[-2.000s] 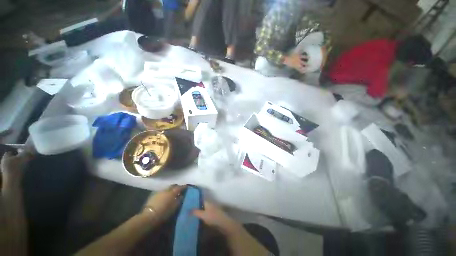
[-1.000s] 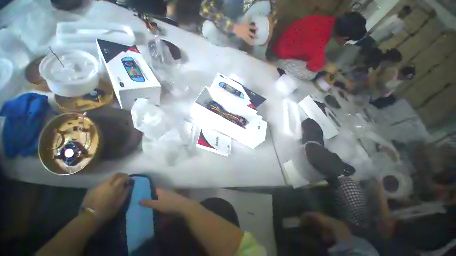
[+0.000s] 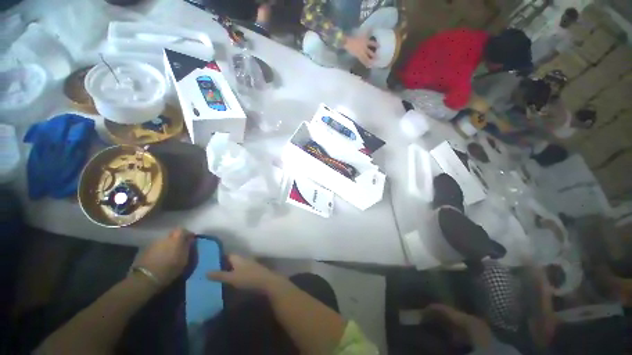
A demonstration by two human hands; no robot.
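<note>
A mirror dash cam (image 3: pixel 205 286), a long flat black bar with a glossy blue-looking face, is held upright over my lap, just below the table's near edge. My left hand (image 3: pixel 166 258) grips its top left corner. My right hand (image 3: pixel 242 272) is at its right edge, with a finger or thumb over the blue face. The lower end of the bar fades into the dark lap area, and the fingers behind it are hidden.
The white-covered table (image 3: pixel 242 239) holds a gold housing (image 3: pixel 121 186), blue cloth (image 3: pixel 61 156), round plastic tub (image 3: pixel 128 89), retail box (image 3: pixel 208 104), open box tray with wiring harness (image 3: pixel 336 166) and crumpled clear plastic (image 3: pixel 239 170). Several people sit around it, one in red (image 3: pixel 443 66).
The view has swung right since the first frame, then slightly back left. Both hands keep hold of the bar, and its top corner looks a little more rounded into view.
</note>
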